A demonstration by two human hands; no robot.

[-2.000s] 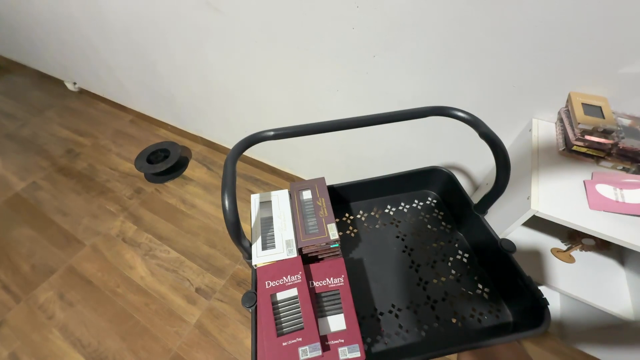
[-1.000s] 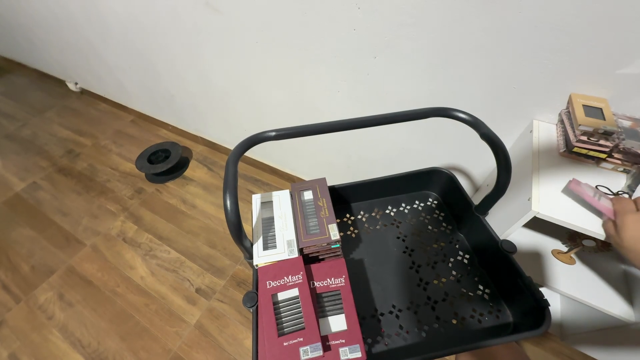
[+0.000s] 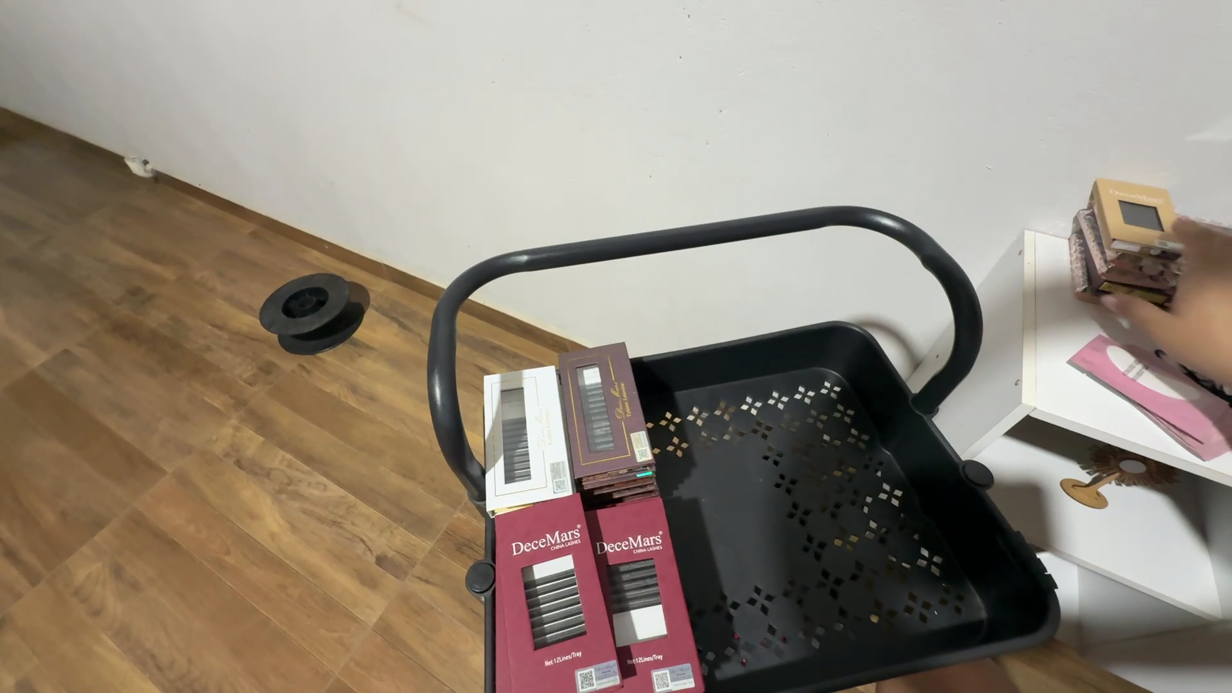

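Note:
My right hand (image 3: pixel 1198 303) is at the right edge, blurred, with its thumb and fingers spread at the right side of a stack of eyelash-tray boxes (image 3: pixel 1121 265). A tan windowed box (image 3: pixel 1136 214) tops the stack; whether the hand grips any box cannot be told. Pink flat packets (image 3: pixel 1145 390) lie below it on the white shelf. A black plastic basket tray (image 3: pixel 837 635) holds a white lash box (image 3: pixel 527 438), a stack topped by a brown lash box (image 3: pixel 602 404), and two maroon DeceMars lash boxes (image 3: pixel 553 597) (image 3: pixel 645 597). My left hand is not identifiable.
The tray's black tubular handle (image 3: pixel 674 241) arches up near the white wall. A black empty spool (image 3: pixel 306 306) lies on the wood-look floor at left. The white shelf unit (image 3: pixel 1049 337) stands at right, with a gold sunburst-shaped ornament (image 3: pixel 1088 493) on a lower shelf.
A second ago my right hand was at the pink item on the shelf. It has moved up to the box stack, and the pink packets now lie free of it. The tray's boxes have not moved.

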